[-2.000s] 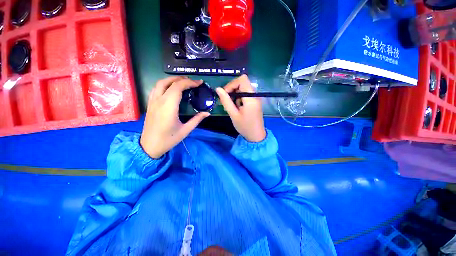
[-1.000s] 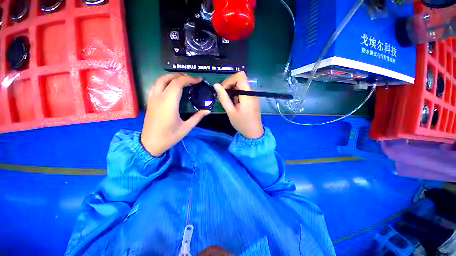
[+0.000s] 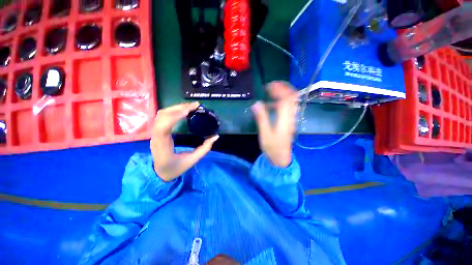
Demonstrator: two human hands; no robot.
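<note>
My left hand (image 3: pixel 173 142) holds a round black glossy watch case (image 3: pixel 203 123) by its edge between thumb and fingers, in front of the black press fixture. My right hand (image 3: pixel 279 121) is to the right of it, away from the case, blurred, with thumb and fingers apart. The black stick does not show clearly; whether something thin is in the right hand cannot be told.
The black fixture (image 3: pixel 217 93) with a red ribbed handle (image 3: pixel 237 36) stands ahead. A blue box (image 3: pixel 341 62) with a looping clear hose is right of it. Red foam trays with black units lie at left (image 3: pixel 85 118) and right (image 3: pixel 397 127). Blue floor lies below.
My right hand has moved right, away from the watch case, and its fingers have spread. The black stick is no longer distinct. The view has shifted, showing more of the left tray.
</note>
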